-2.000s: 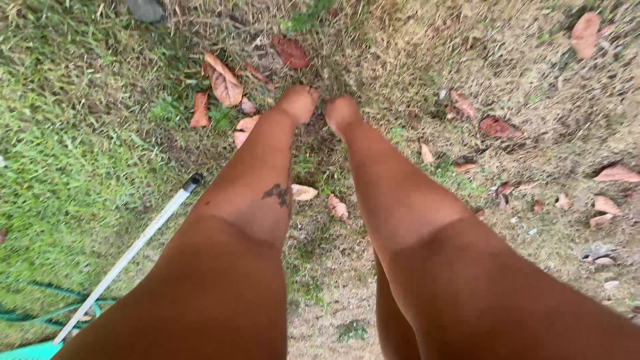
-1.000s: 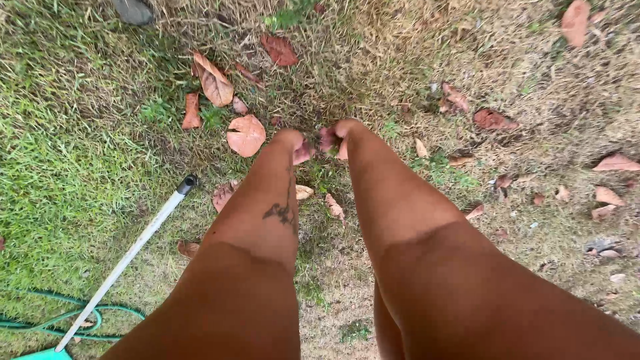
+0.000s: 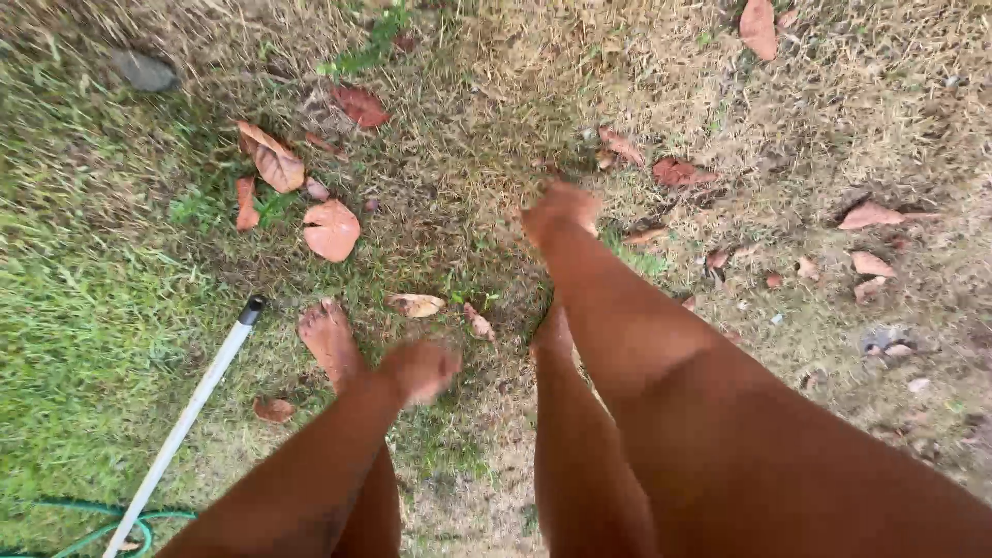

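Observation:
My left hand (image 3: 422,368) is blurred, low over the grass beside one bare foot (image 3: 329,337), and nothing shows in it. Further up and to the right, my right hand (image 3: 562,208) reaches down over the dry grass, its fingers partly hidden and blurred. A round pinkish dry leaf (image 3: 332,230) lies between the hands' level and the left edge. Near my left hand lie a pale curled leaf (image 3: 417,304) and a small dry leaf (image 3: 480,322). Red-brown leaves (image 3: 682,172) lie to the right of my right hand.
A white pole with a dark end cap (image 3: 186,418) lies at the lower left, by a green hose (image 3: 147,535). A grey stone (image 3: 145,71) sits at the upper left. Several dry leaves (image 3: 872,215) are scattered on the right.
My hands, close together before, are now apart. The right one is further up and to the right, the left one lower. Both feet have come into sight.

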